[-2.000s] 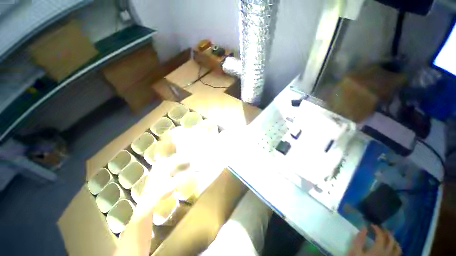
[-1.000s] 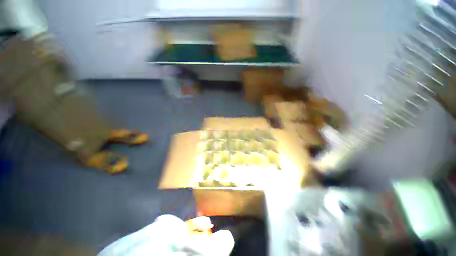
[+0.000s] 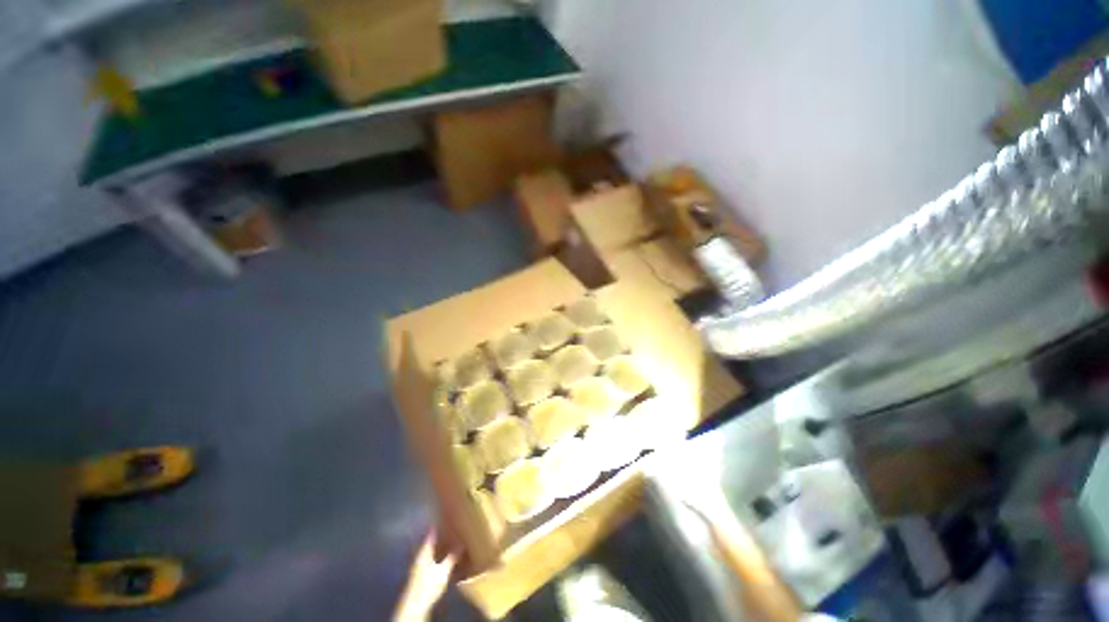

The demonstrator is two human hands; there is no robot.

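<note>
A large open carton (image 3: 487,300) stands in the middle, filled with rows of cream hollow housings (image 3: 553,419), open ends up. Its left flap (image 3: 440,462) is raised and tilted. My left hand (image 3: 426,576) is at the near end of this flap, gripping its edge, partly cut off by the bottom edge of the picture. My right hand (image 3: 720,535) is blurred and washed out by glare near the carton's near right corner and the work table; its fingers cannot be made out.
The white machine table (image 3: 791,486) is at the right, below a silver corrugated duct (image 3: 900,286). Yellow pallet truck forks (image 3: 134,470) lie at the lower left. A green-topped bench (image 3: 207,116) stands at the back. Smaller cartons (image 3: 611,219) sit behind the open carton.
The view has swung, and the carton is larger and turned. The left flap now stands up instead of lying outward, with my left hand on it. My right arm now shows at the lower right.
</note>
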